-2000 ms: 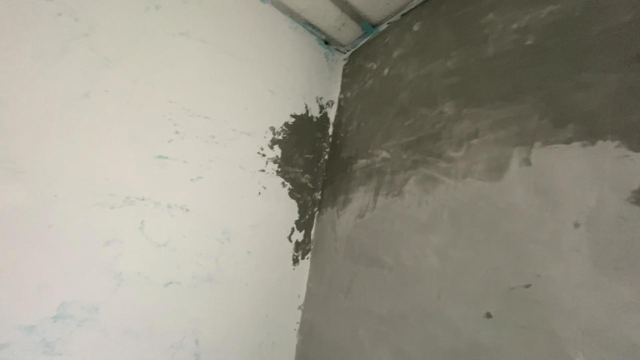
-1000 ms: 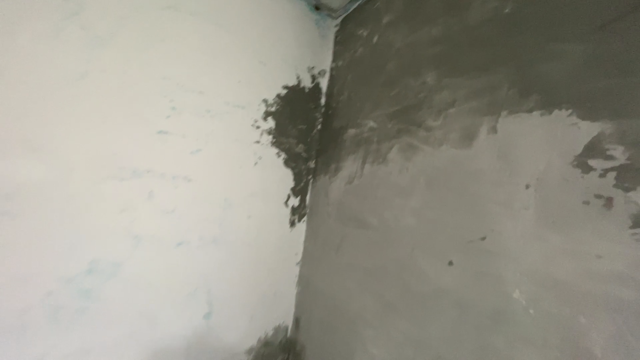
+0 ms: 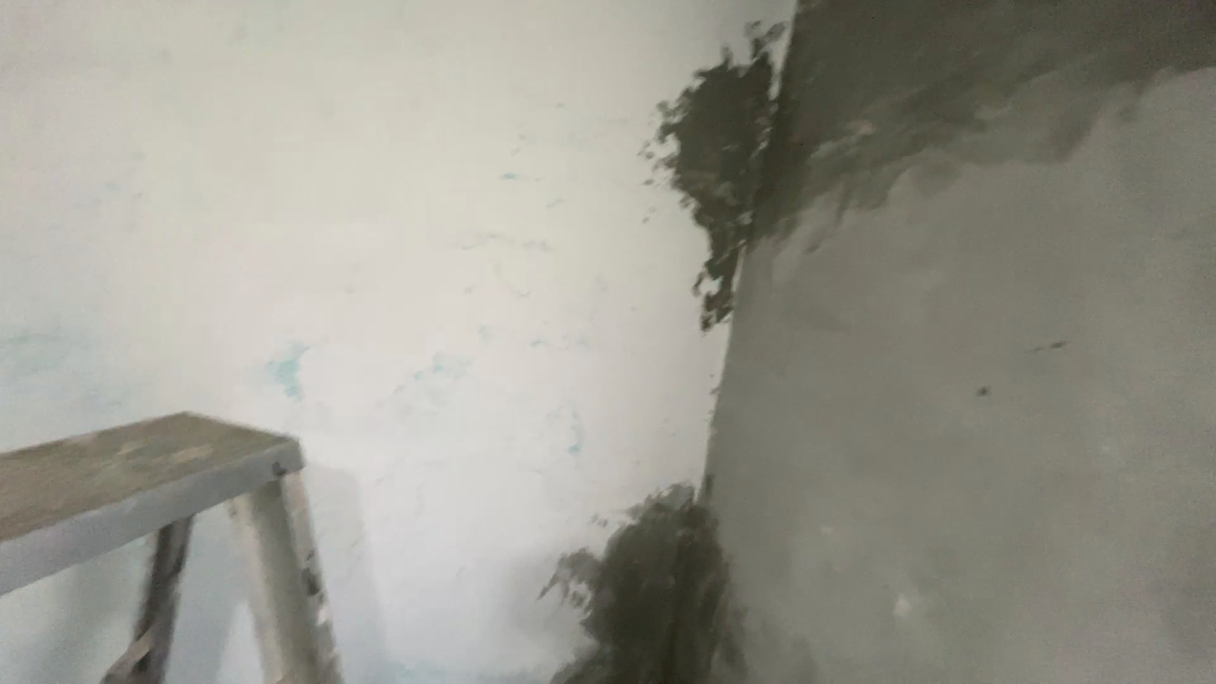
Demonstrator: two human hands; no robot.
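Neither my left hand nor my right hand is in view, so what they hold cannot be told. A white wall with faint bluish marks meets a grey plastered wall at an inside corner. Across the upper part of the grey wall runs a darker, damp-looking band of plaster. On the white side of the corner is a dark plaster patch with ragged edges. Lower down, a second dark patch lies at the corner and reaches the bottom edge of the view.
At the lower left stands a stepladder or work platform with a worn, stained top and metal legs. It is in front of the white wall.
The view has swung down and left. The ladder-like stand and more of the lower dark patch have come into sight, while the ceiling corner has gone out of it.
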